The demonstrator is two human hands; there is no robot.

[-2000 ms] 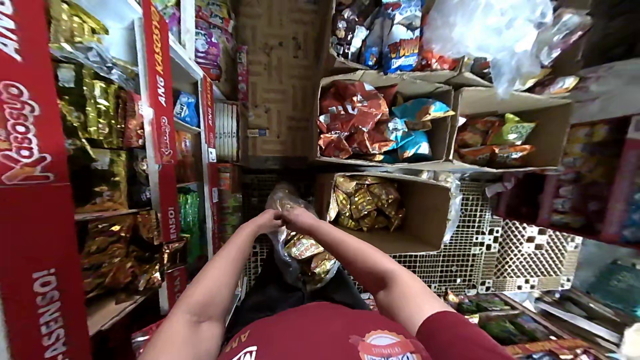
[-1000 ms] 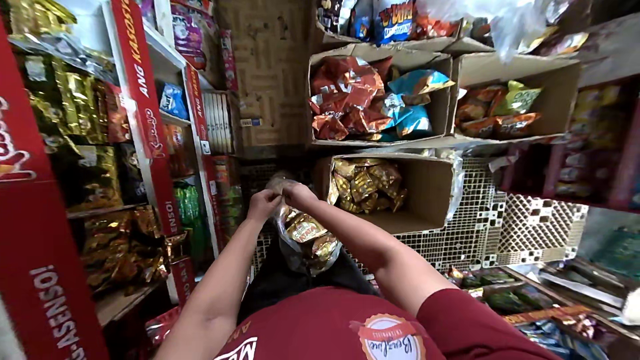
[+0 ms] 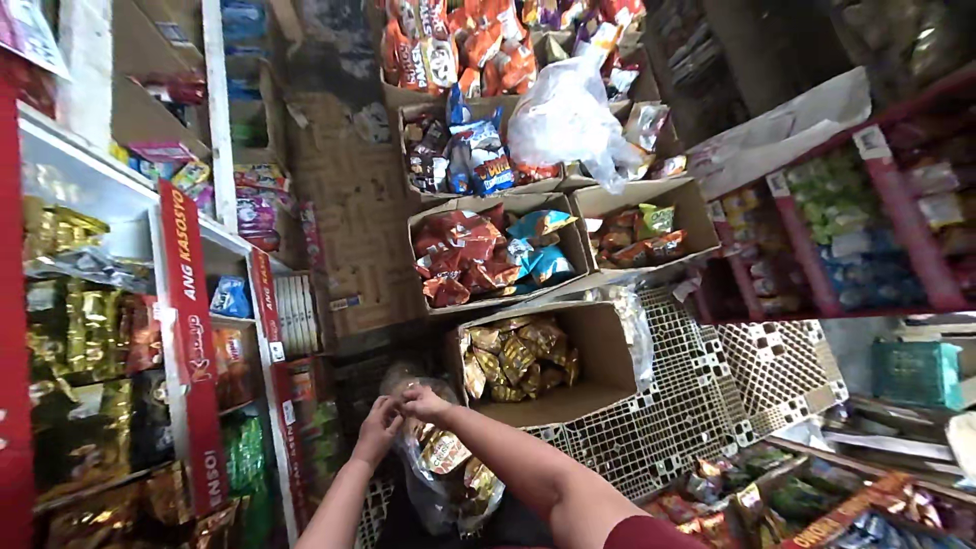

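A clear plastic bag (image 3: pixel 427 488) filled with gold snack packs (image 3: pixel 446 451) hangs in front of my body, its gathered neck between my hands. My left hand (image 3: pixel 379 427) pinches the neck from the left, fingers bent. My right hand (image 3: pixel 424 402) grips the same neck from the right, touching or nearly touching the left. Just beyond and to the right, a cardboard box (image 3: pixel 610 358) holds more small gold snack packs (image 3: pixel 518 358), heaped toward its left side.
Cardboard boxes of red and blue chip bags (image 3: pixel 457 252) stand behind, one under a white plastic bag (image 3: pixel 568 114). Shelves with red trim (image 3: pixel 191 305) line the left. Plastic lattice flooring (image 3: pixel 656 419) lies right, and a teal crate (image 3: pixel 915 374) stands at far right.
The view has tilted up, showing more boxes at the top. Both hands stay at the bag's neck throughout.
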